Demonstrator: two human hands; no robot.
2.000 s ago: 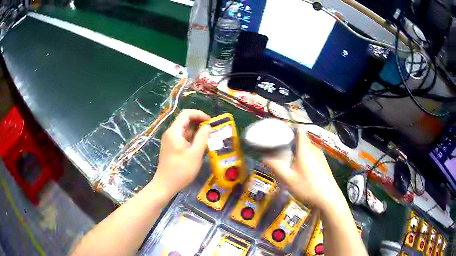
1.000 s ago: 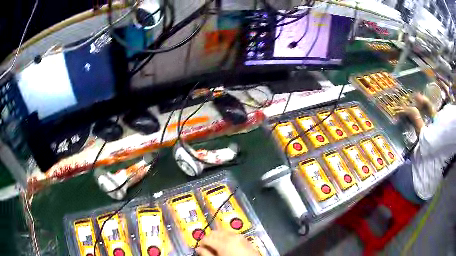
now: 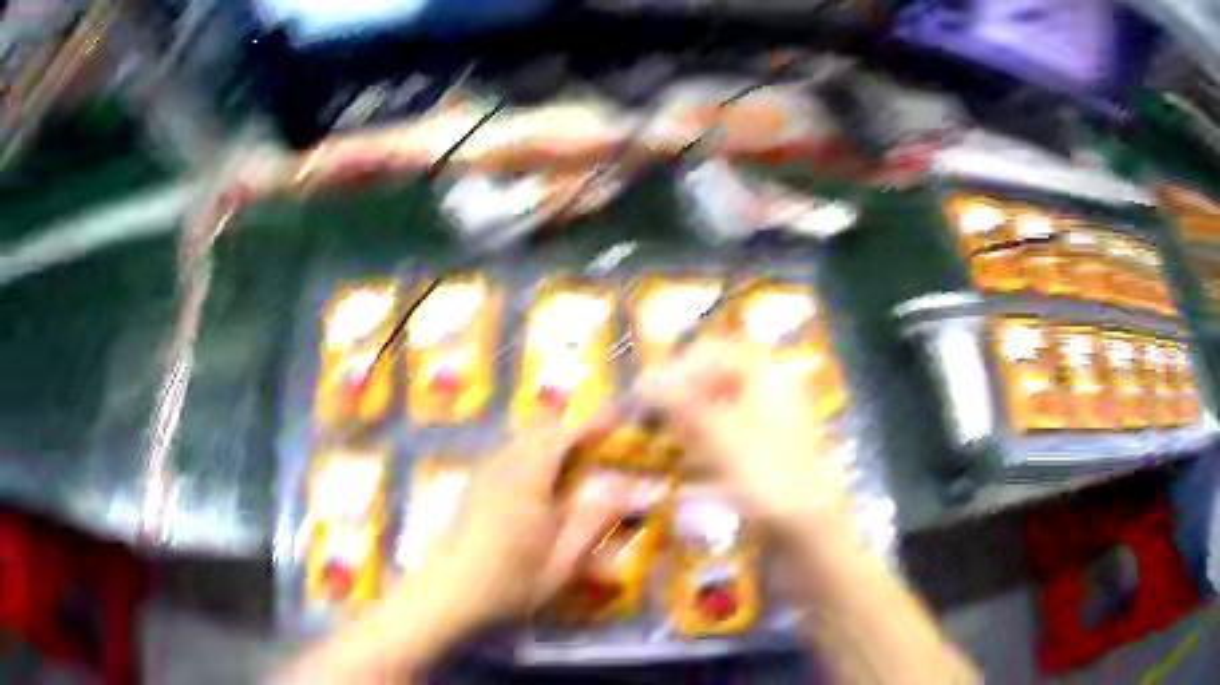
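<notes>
The frame is blurred. A clear blister tray (image 3: 288, 529) holds yellow handheld units (image 3: 569, 351) in two rows, with pale labels and red buttons. My left hand (image 3: 502, 515) is closed around a yellow unit (image 3: 618, 455) over the near row, its upper end pointing away from me. My right hand (image 3: 749, 428) is at that upper end, fingers bunched by a small dark spot. Whether it pinches a plug is too blurred to tell.
A white barcode scanner (image 3: 961, 381) lies right of the tray. Another tray (image 3: 1070, 452) of yellow units lies beyond it. Two white scanners (image 3: 502, 201) lie behind my tray, below the taped ledge (image 3: 575, 131). Red stools (image 3: 1117, 575) stand at both lower sides.
The view has swung from the right down onto my tray. The scanner blurred in my right hand two seconds ago is out of it. Both hands are now together over the near row.
</notes>
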